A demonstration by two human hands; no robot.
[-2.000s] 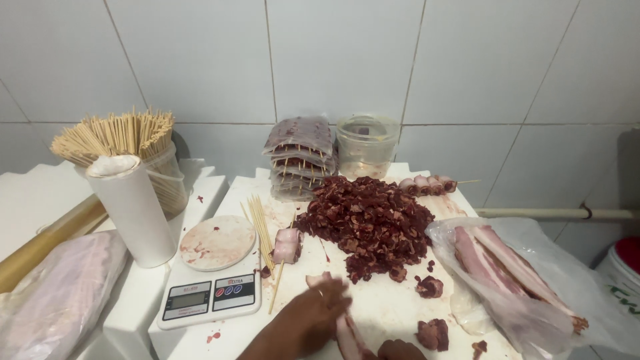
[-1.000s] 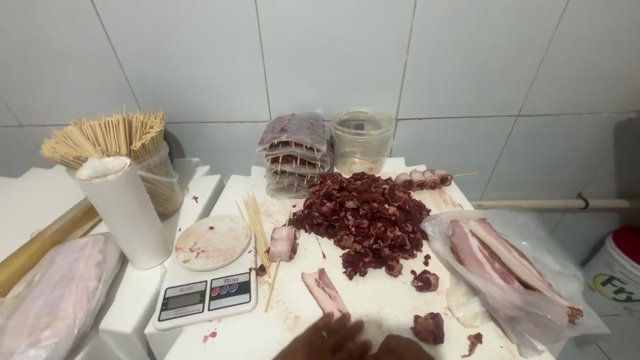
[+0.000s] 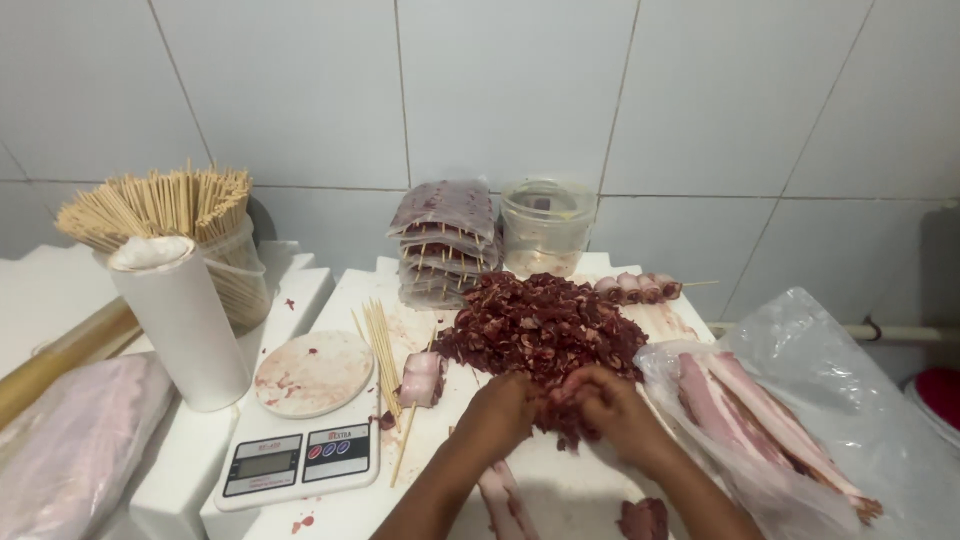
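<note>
My left hand (image 3: 504, 411) and my right hand (image 3: 600, 405) are both at the near edge of a heap of chopped dark red meat (image 3: 547, 322). Fingers of both hands touch the meat; the right fingers are around some pieces, while the left fingertips are partly hidden. A bacon strip (image 3: 504, 499) lies on the white board below my left wrist. To the left, a skewer carries rolled bacon (image 3: 421, 379), beside several bare bamboo skewers (image 3: 384, 349). Another skewer with bacon rolls (image 3: 637, 287) lies behind the heap at the right.
A digital kitchen scale (image 3: 300, 457) stands at left, near a white roll (image 3: 180, 322) and a bucket of skewers (image 3: 240, 277). Behind are stacked packs of skewered meat (image 3: 442, 240) and a clear plastic tub (image 3: 546, 225). At right lies a plastic bag (image 3: 832, 375) with bacon slabs (image 3: 750, 420).
Both hands have moved forward from the near edge of the view to the meat heap. The bacon strip under my hand two seconds ago now lies partly covered by my left arm.
</note>
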